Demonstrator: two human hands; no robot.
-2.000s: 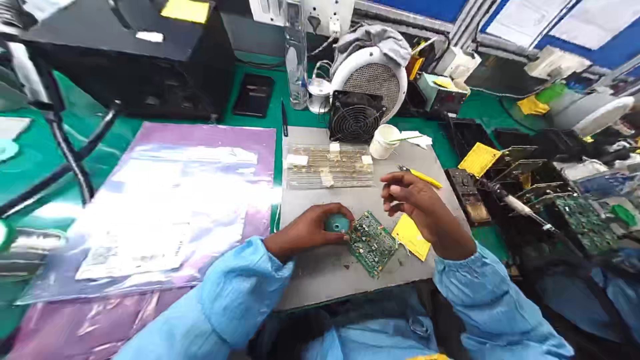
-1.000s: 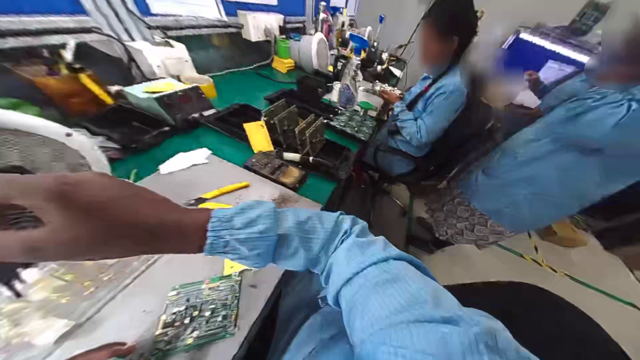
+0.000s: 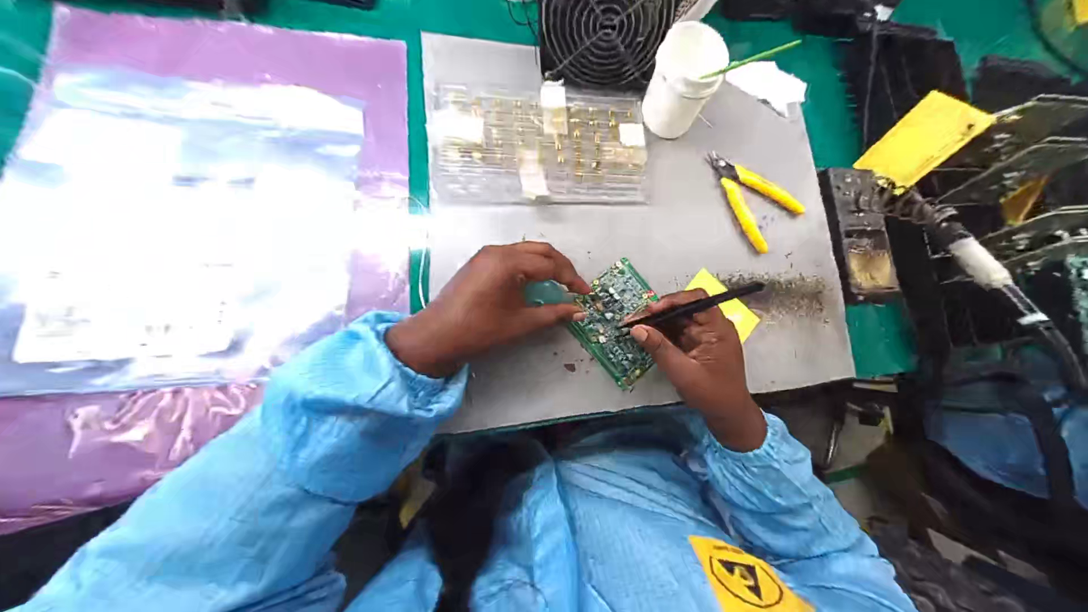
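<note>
A green circuit board (image 3: 619,327) lies tilted on the grey work mat (image 3: 544,238). My left hand (image 3: 501,302) is at its upper left edge, thumb and fingertips gripping that edge. My right hand (image 3: 697,348) holds a black pen-shaped tool (image 3: 714,302), whose tip reaches the parts on the board; the kind of tool cannot be told. A yellow paper square (image 3: 738,321) lies beside the board, partly behind my right hand. Yellow-handled side cutters (image 3: 752,200) rest farther up the mat.
A clear plastic box of small parts (image 3: 540,153), a black fan (image 3: 608,38) and a white container with a green stick (image 3: 676,93) stand at the back. Cut scraps (image 3: 795,297) lie at right, near a soldering iron (image 3: 977,259). A bagged sheet covers pink plastic (image 3: 382,110) at left.
My right hand, with nothing in it two seconds ago, now holds the black tool at the board. The view has swung right and come back.
</note>
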